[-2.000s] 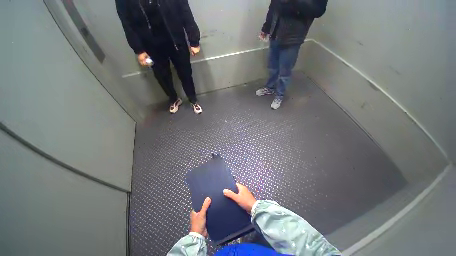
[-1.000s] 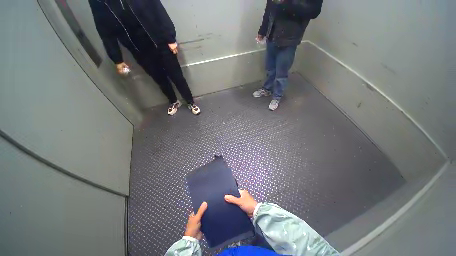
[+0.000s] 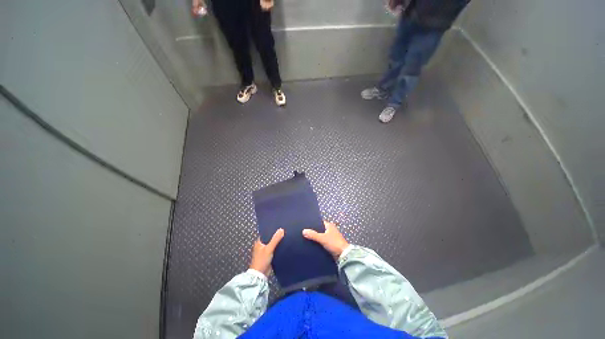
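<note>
A stack of dark navy fabric panels is held in front of my blue apron, its far end tilted slightly left. A small dark tab shows at its far edge. My left hand grips the left edge with the thumb on top. My right hand grips the right edge with the thumb on top. The fingers of both hands are hidden under the stack.
The floor is studded dark metal. Grey elevator doors stand at the left, and grey walls at the back and right. Two people stand by the back wall, one in black trousers, one in blue jeans.
The view has tipped down, so the people sit higher in the picture and more blue apron shows. The stack and both hands appear higher. Both hands keep their hold.
</note>
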